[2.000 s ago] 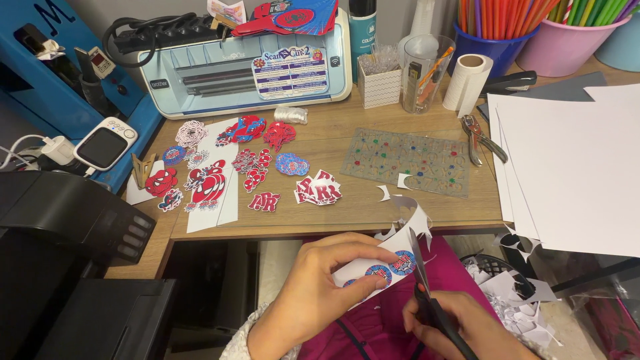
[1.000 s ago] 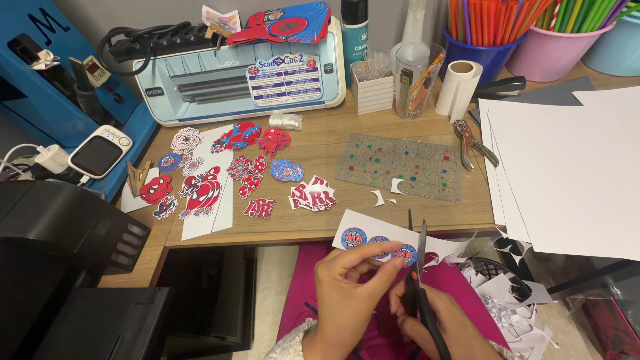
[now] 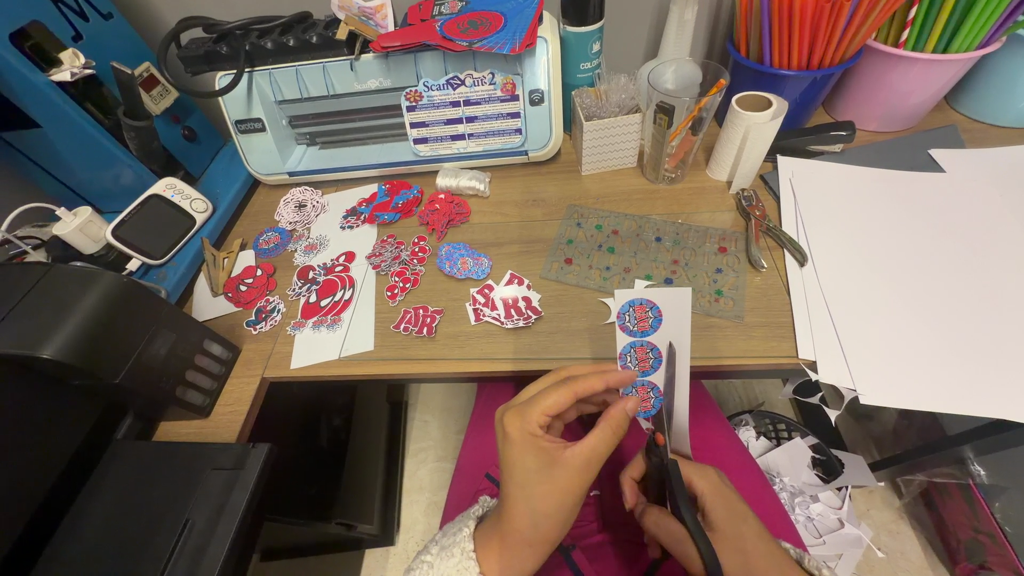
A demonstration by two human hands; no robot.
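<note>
My left hand (image 3: 560, 440) pinches the lower left edge of a white paper strip (image 3: 678, 320) between thumb and fingertips. Three round blue and red printed badges run down the strip, the lowest one (image 3: 644, 398) beside my fingertips. My right hand (image 3: 696, 512) is closed round the handles of black-handled scissors (image 3: 670, 400), whose blades point away from me over the strip, just right of the lower badges. Part of the handles is hidden by my fingers. The strip's top reaches over a clear letter stencil sheet (image 3: 640, 256) on the desk.
Red and blue paper cutouts (image 3: 328, 296) lie in groups at the desk's left, before a cutting machine (image 3: 384, 104). Large white sheets (image 3: 912, 272) cover the right side; a hand punch (image 3: 764, 228) lies beside them. A black basket (image 3: 776, 428) with paper scraps stands below the desk edge.
The paper strip has turned from lying sideways to pointing away from me, and its three badges are now in a column. The scissors stay in my right hand.
</note>
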